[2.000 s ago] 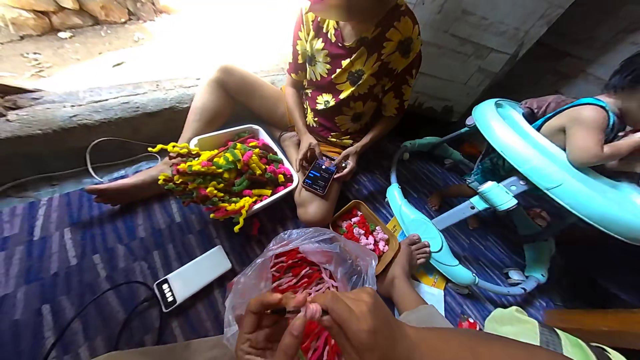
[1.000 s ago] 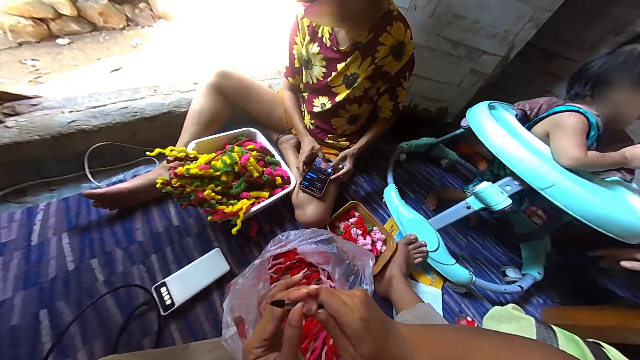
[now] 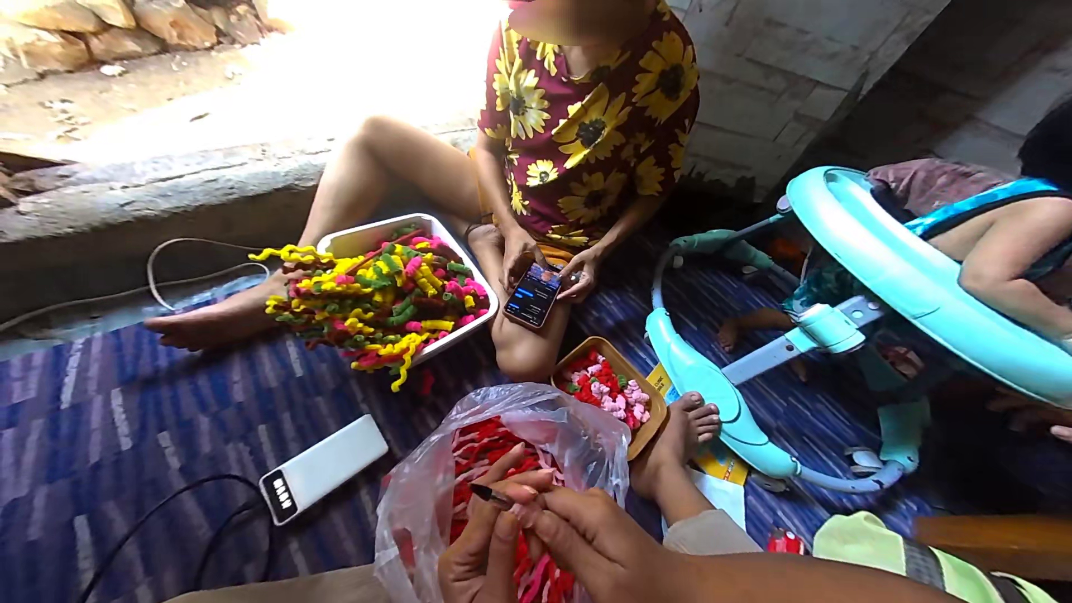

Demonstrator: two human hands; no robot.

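Note:
My left hand (image 3: 490, 532) and my right hand (image 3: 590, 536) meet over an open clear plastic bag (image 3: 419, 469). Red and pink fuzzy strands (image 3: 481, 440) fill the bag. Between the fingers of my left hand is a thin, dark, pointed tool (image 3: 492, 496), its tip toward the left. My right thumb and fingers pinch a small pale pink piece (image 3: 526, 512) against the left fingertips. The fingers hide most of this piece and the tool's far end.
A white tub (image 3: 456, 335) of twisted colourful fuzzy pieces and a brown tray (image 3: 649, 431) of red and pink pieces lie ahead. A seated person (image 3: 586, 126) holds a phone (image 3: 533, 295). A white power bank (image 3: 327, 469) with a cable lies left; a child sits in a turquoise walker (image 3: 921, 276) at right.
My fingers have shifted around the small piece, and the dark tool now points out to the left. At right, the child's head and arm have moved.

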